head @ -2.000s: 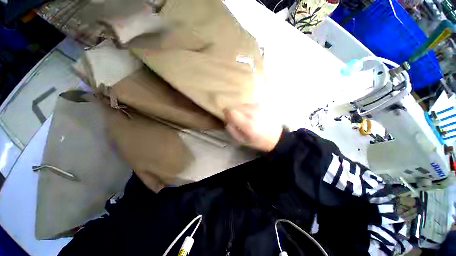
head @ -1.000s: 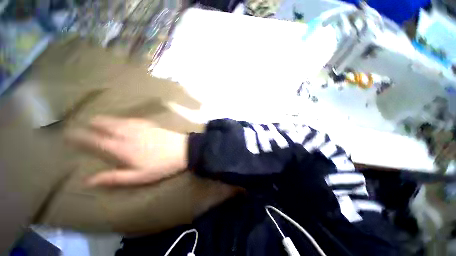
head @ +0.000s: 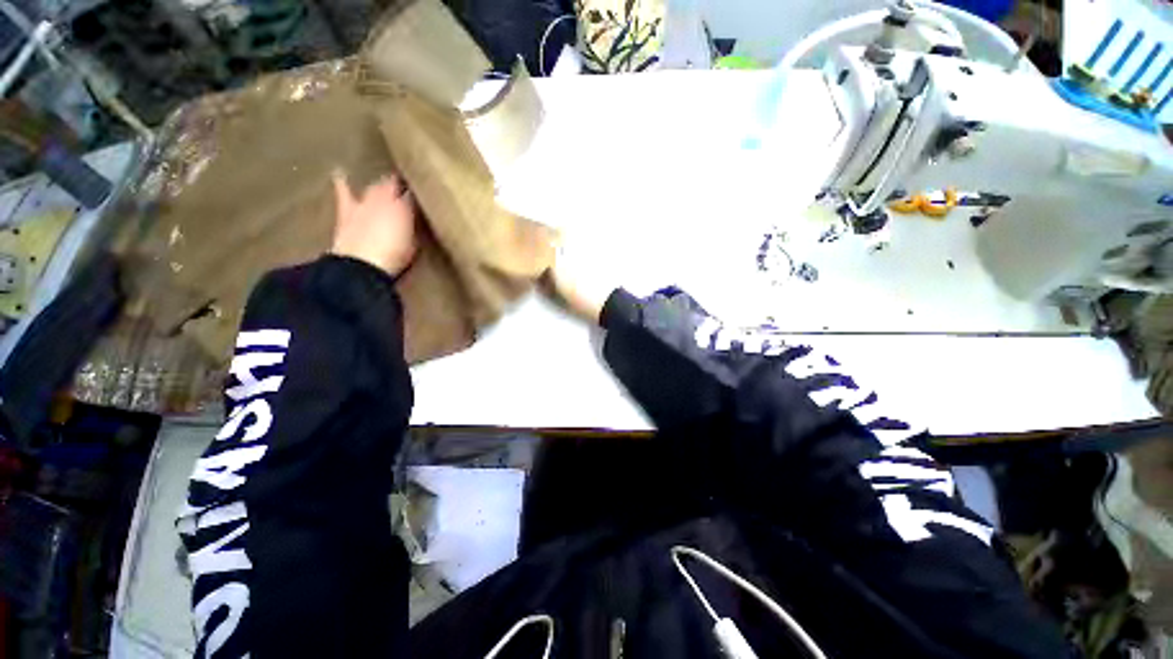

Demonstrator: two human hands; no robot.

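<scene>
Tan-brown fabric panels (head: 277, 174) lie spread over the left end of the white sewing table (head: 618, 155), with paler beige parts at their far edge. My left hand (head: 376, 222) is on the panels, thumb and fingers apart, at a raised fold; part of its fingers is hidden by the fold. My right hand (head: 570, 286) is small and blurred at the right edge of the folded piece and grips that edge.
The sewing machine head (head: 900, 122) stands at the right, with orange-handled snips (head: 926, 202) and dark scraps on its bed. A blue thread tray (head: 1109, 93) is at the upper right. A patterned cloth item (head: 620, 34) is behind the table. A white board (head: 470, 515) shows below the table edge.
The panels now lie on the table's left end, no longer in front of my body. My left hand has come into clear view on them. My right hand has moved from the panel's surface to its right edge.
</scene>
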